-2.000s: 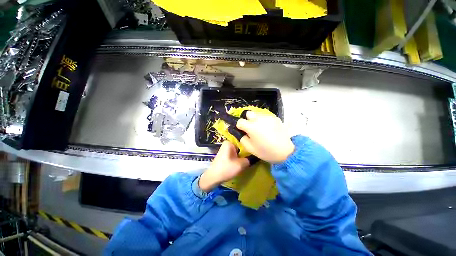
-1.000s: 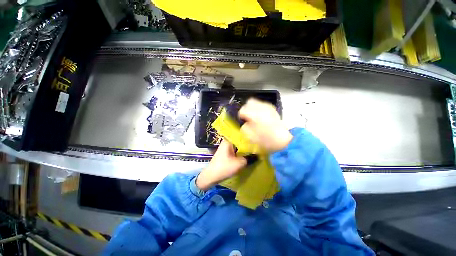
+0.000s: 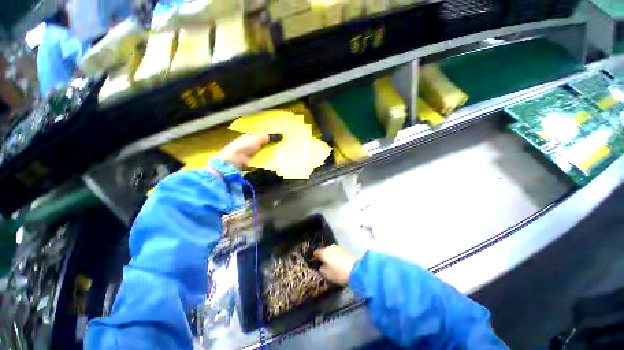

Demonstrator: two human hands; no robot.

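My left hand [image 3: 245,149] is raised and holds a fan of yellow strips [image 3: 291,147] by its left end, in front of the shelf bin at the back. A black fingertip cover shows on it. My right hand [image 3: 333,263] is at the right side of the small black tray [image 3: 248,287]. Its fingertips are over the tan slivers [image 3: 291,277] in the tray. Its fingertips are dark and blurred, so I cannot tell whether it holds anything.
Silver metal parts [image 3: 222,294] lie left of the tray. Green circuit boards [image 3: 571,130] are on the line at right. Yellow strip stacks [image 3: 390,109] stand on the green shelf. Long black upper bins [image 3: 328,51] hold pale yellow bundles. Another person's blue sleeve [image 3: 58,58] shows at upper left.
The view has turned and tilted up. My left hand has moved up and away with the yellow fan. My right hand has let go of the strips and is down at the tray.
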